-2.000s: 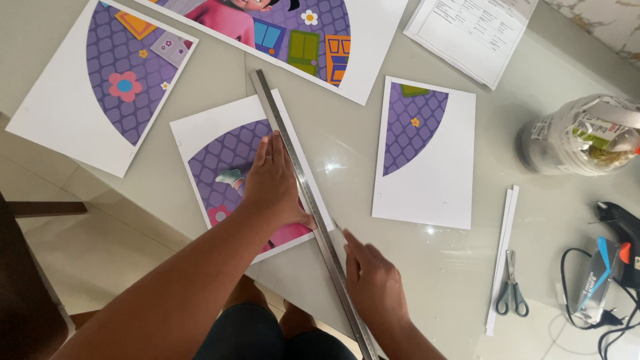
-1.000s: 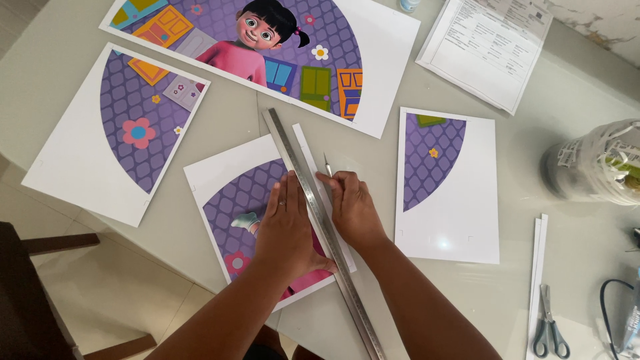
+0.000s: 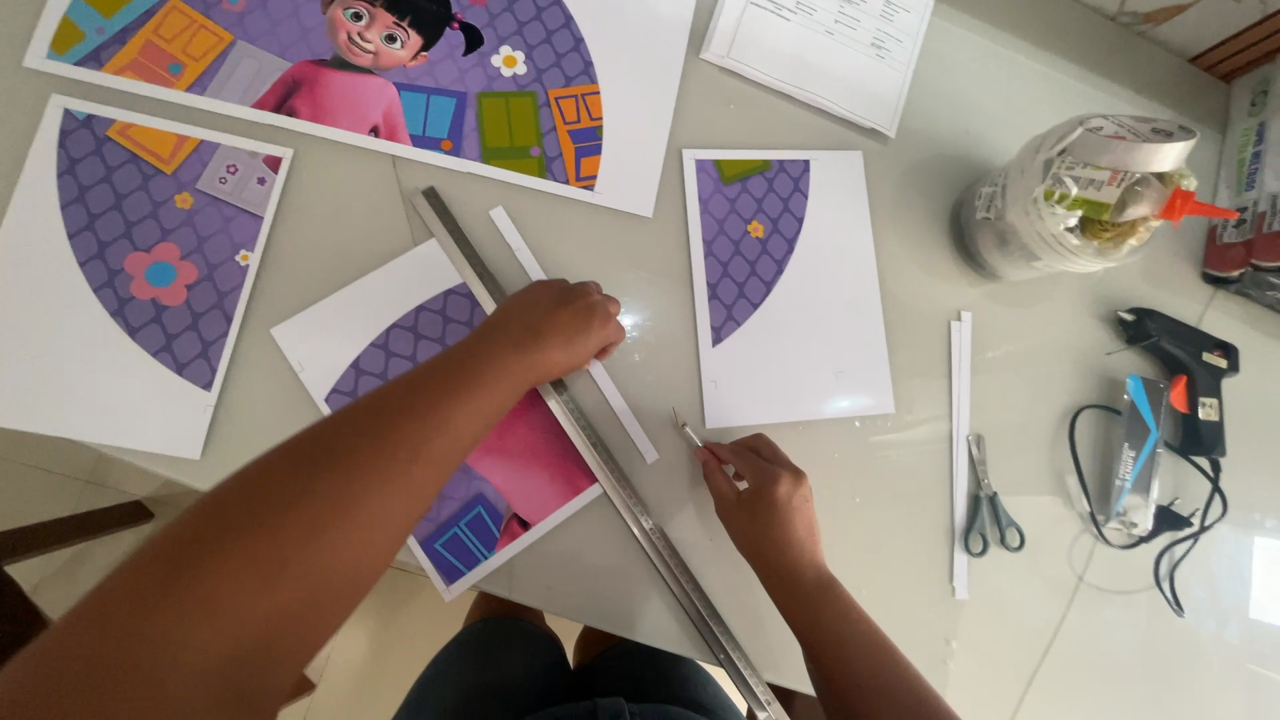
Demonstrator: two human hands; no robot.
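Observation:
A long metal ruler (image 3: 610,465) lies diagonally across a printed sheet (image 3: 385,345) with a purple pattern and pink clothing, along its right side. My left hand (image 3: 560,330) has crossed over the ruler, its fingers curled down at a thin white paper strip (image 3: 627,415) that lies separate from the sheet; whether they pinch the strip is hidden. To the right, my right hand (image 3: 755,490) holds a slim craft knife (image 3: 690,432), its blade pointing up and left, just above the table and apart from the strip.
Around lie a large printed sheet (image 3: 640,130), a left sheet (image 3: 110,390), a right sheet (image 3: 800,370) and papers with writing (image 3: 810,60). Farther right are white strips (image 3: 960,450), scissors (image 3: 982,500), a plastic jar (image 3: 1030,200), a corded glue gun (image 3: 1180,350) and a small box (image 3: 1138,455).
My left hand has moved off the sheet, across the ruler to the strip. My right hand, with the knife, has moved away from the ruler. The strip now lies farther from the sheet's edge.

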